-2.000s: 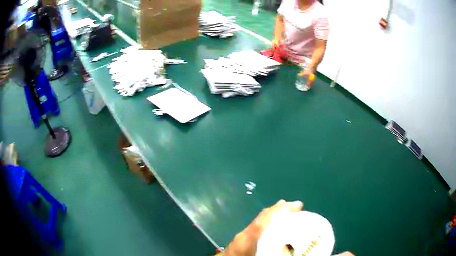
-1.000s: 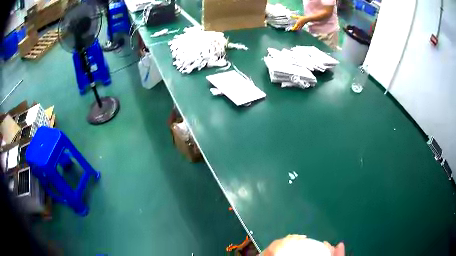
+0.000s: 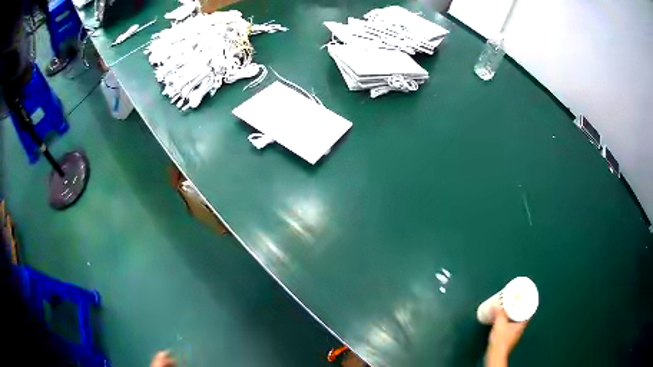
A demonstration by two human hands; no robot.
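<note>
A white paper cup (image 3: 521,299) is at the lower right, over the green table, its round end facing me. My right hand (image 3: 506,333) is closed around its near side; the fingers are partly hidden by the cup. My left hand (image 3: 163,359) is at the bottom edge on the left, over the floor, small, blurred and mostly cut off. I cannot tell whether it holds anything.
On the green table (image 3: 401,193) are a cable pile (image 3: 204,57), a white panel with a cord (image 3: 293,122), stacked corded panels (image 3: 379,61), a clear bottle (image 3: 490,59) and small white bits (image 3: 443,278). A fan base (image 3: 69,179) and blue stool (image 3: 61,301) stand left.
The cup, before low at the bottom edge by my hands, is now farther right over the table in my right hand. My left hand is apart at the left. The other person is out of view.
</note>
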